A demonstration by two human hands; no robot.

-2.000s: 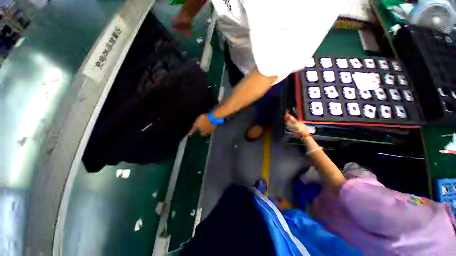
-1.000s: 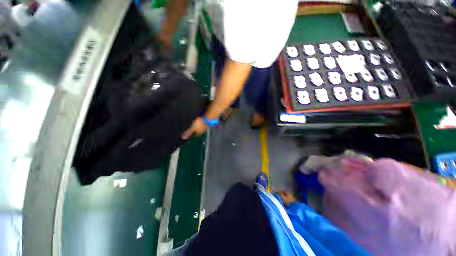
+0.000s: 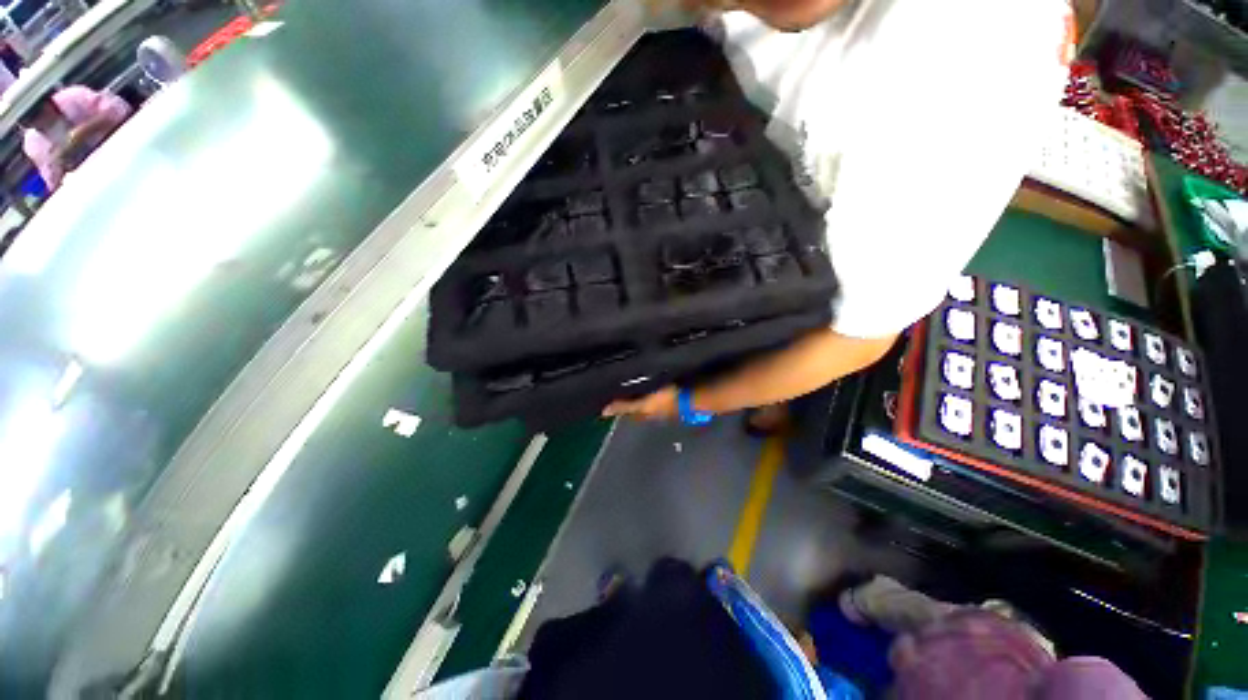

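Neither my left hand nor my right hand is in view. In front of me a stack of black trays (image 3: 623, 294) with large pockets is tilted over the green bench (image 3: 329, 513) and its metal rail (image 3: 411, 253). A person in white (image 3: 917, 164) with a blue wristband (image 3: 694, 408) has a hand (image 3: 650, 405) under the stack's near edge. That person's other hand is hidden. To the right, a black tray of white square units (image 3: 1051, 397) lies on a red-orange tray (image 3: 920, 417), on top of further dark trays.
A person in pink (image 3: 972, 656) is low at the bottom right. The grey floor with a yellow line (image 3: 753, 513) runs between the benches. White scraps (image 3: 401, 421) lie on the left bench. Another person in pink (image 3: 75, 123) and a fan (image 3: 160, 58) are far left.
The black trays have been raised and turned, so their pockets now show. The person in white has moved right and closer. The view has shifted, and the pink-clad person sits lower in it.
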